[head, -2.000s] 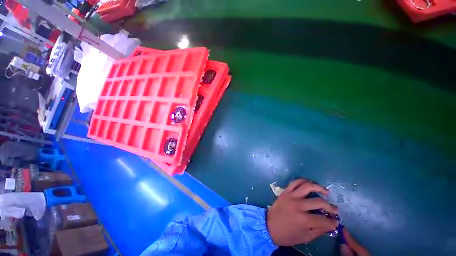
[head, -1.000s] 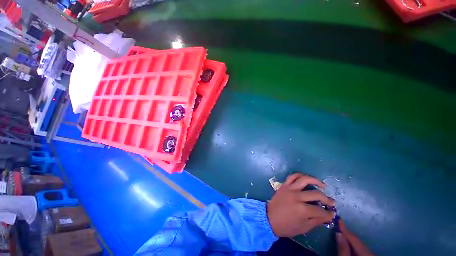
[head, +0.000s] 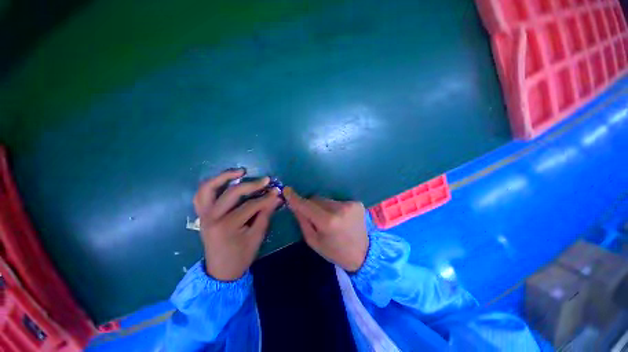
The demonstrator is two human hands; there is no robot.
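Note:
My left hand (head: 233,223) is at the centre left, its fingertips pinching a small dark, shiny watch piece (head: 277,184) that is mostly hidden by the fingers. My right hand (head: 330,223) meets it from the right, fingertips closed around the blue pick (head: 281,192), of which only a bit of blue shows. A whitish scrap (head: 193,223) lies on the green surface (head: 385,82) beside my left hand. Pale specks are scattered near my fingers.
Stacked red compartment trays stand at the upper right (head: 551,75). More red trays (head: 34,275) are at the lower left, one pocket holding a dark unit. A small red gridded tray (head: 413,201) is at the bench edge by my right arm. Cardboard boxes (head: 575,282) stand on the blue floor.
The view has swung to the right, so both hands now show near the centre and the right-side trays have come into view. My hands are still together at the watch piece.

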